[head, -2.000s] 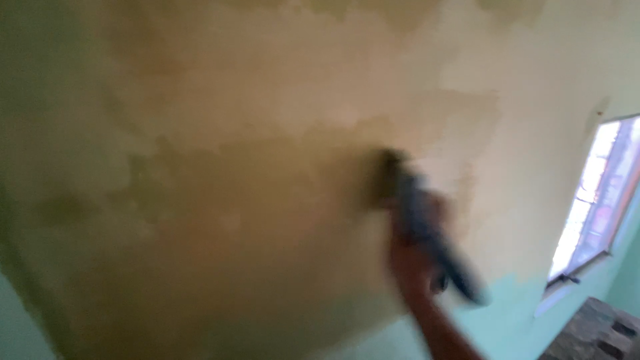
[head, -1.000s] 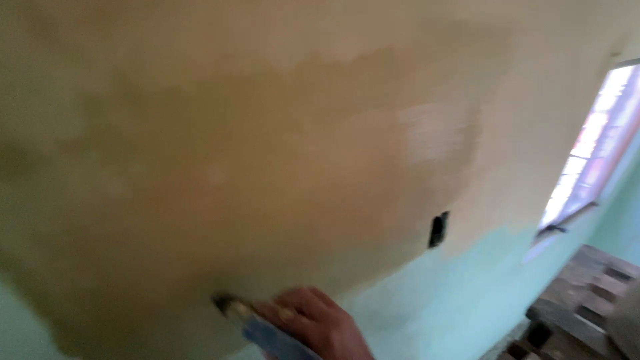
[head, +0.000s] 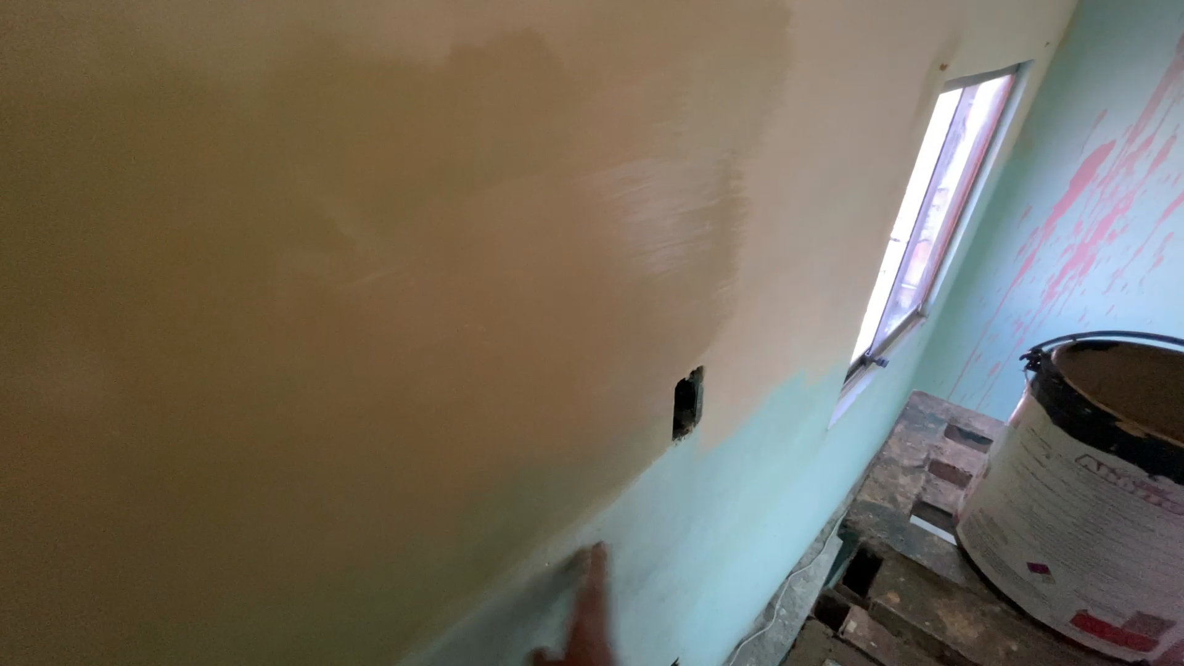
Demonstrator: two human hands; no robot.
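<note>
At the bottom centre, my right hand shows only in part and blurred, with one finger pointing up in front of the pale green lower wall. The rest of it is cut off by the frame's edge, so whether it holds anything is hidden. My left hand is out of view. Tan-brown paint covers much of the wall, with a glossy streaked patch at its right. A dark rectangular wall opening sits by the paint's lower edge. To the right stands a white paint bucket with a black rim and brown inside.
A window with a metal catch is set in the wall at the right. Red-pink splashes mark the adjoining green wall. Rough boards or blocks with gaps lie under and beside the bucket; a thin cord runs along the wall's foot.
The brush that my right hand held earlier is no longer visible. That hand has gone down to the bottom edge. The view has shifted, bringing the bucket fully into sight.
</note>
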